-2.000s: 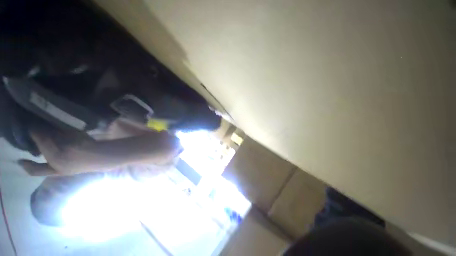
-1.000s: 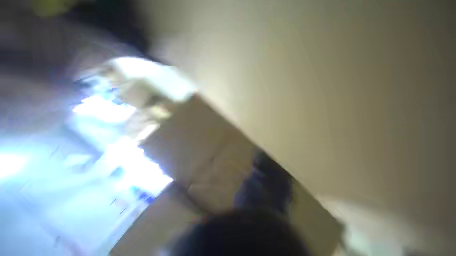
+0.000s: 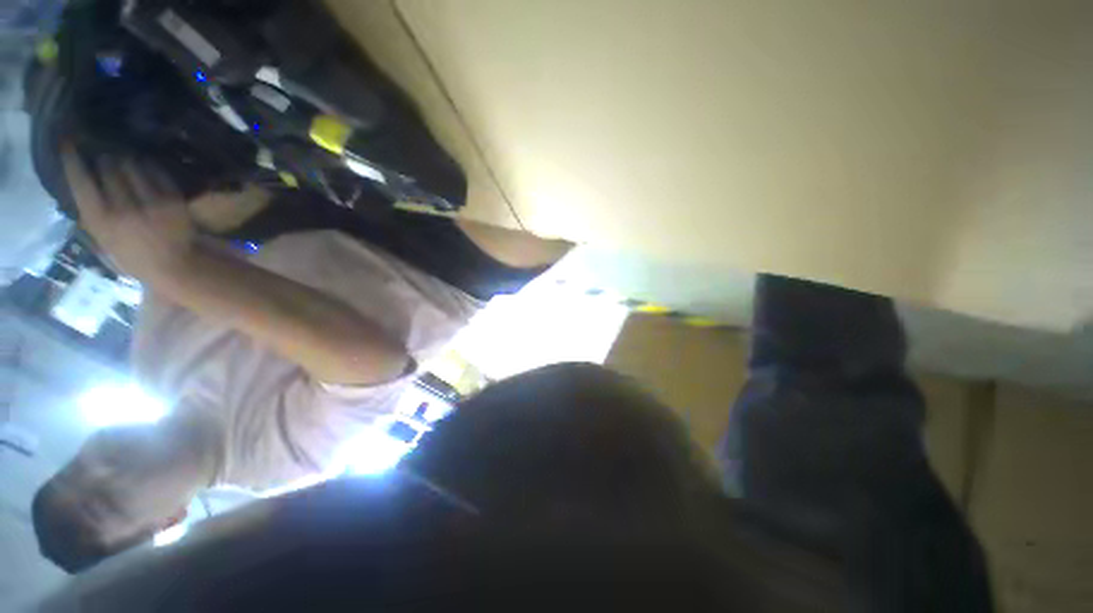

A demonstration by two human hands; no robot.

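The view is strongly tilted. A black bag or gear bundle [image 3: 300,108] with grey straps and yellow patches is at the upper left. Another person [image 3: 282,359] in a pale shirt has a bent arm and a hand against it. A large plain tan surface, possibly a carton [image 3: 743,132], fills the upper right and lies beside the black bundle. A dark, blurred rounded shape [image 3: 563,455] covers the bottom centre; I cannot tell what it is. I see neither of my own hands.
A dark cloth shape [image 3: 827,395], perhaps a clothed limb, is right of centre. Brown cartons [image 3: 1043,491] show at the lower right. Yellow-black striped tape [image 3: 677,317] runs below the tan surface. A bright light [image 3: 120,405] glares at the left.
The view has swung and sharpened. The other person's head and shirt now show at lower left, and the black bundle is clear again. The dark rounded shape and dark cloth cover more of the view.
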